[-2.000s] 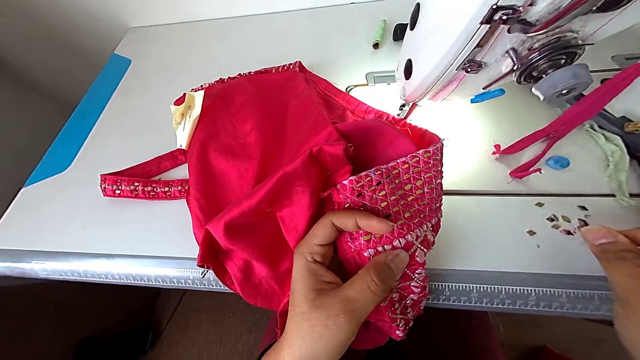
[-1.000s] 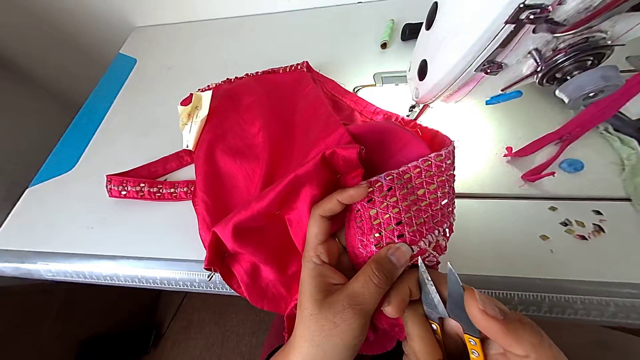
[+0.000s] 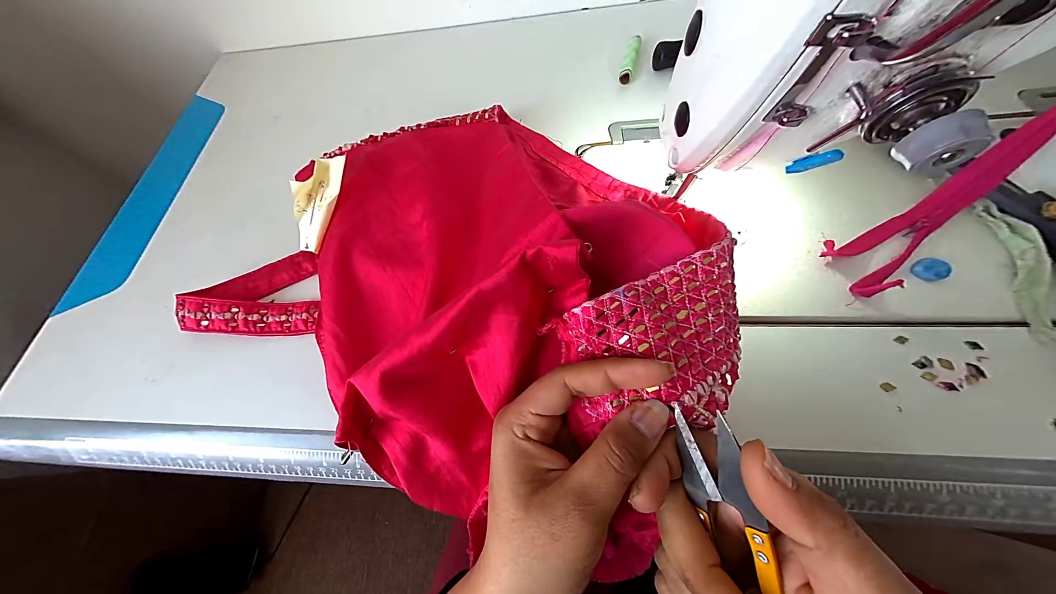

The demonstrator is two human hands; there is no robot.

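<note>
A pink garment with a satin lining [image 3: 429,223] lies over the table's front edge. My left hand [image 3: 569,462] pinches its embellished border [image 3: 660,322] between thumb and fingers. In my right hand [image 3: 792,511] is a pair of yellow-handled thread snips [image 3: 730,487]; the blades are apart, their tips at the whitish stitching just right of my left thumb. Some fingers of my right hand reach under the cloth beside the left hand. A narrow embellished strap [image 3: 247,317] extends left from the garment, near a cream label [image 3: 316,202] pinned or attached at its edge.
A white sewing machine [image 3: 742,82] stands behind the border. Small diamond-shaped pieces [image 3: 945,363] lie at right, near a blue disc [image 3: 931,269], pink fabric strips [image 3: 932,214] and a blue object [image 3: 814,161]. A green thread spool [image 3: 629,59] lies at the back. A ruler [image 3: 223,462] runs along the front edge.
Two seconds ago my right hand was by the small diamond-shaped pieces, with no snips visible. It has since come left to the border and now holds the snips. My left hand still grips the cloth.
</note>
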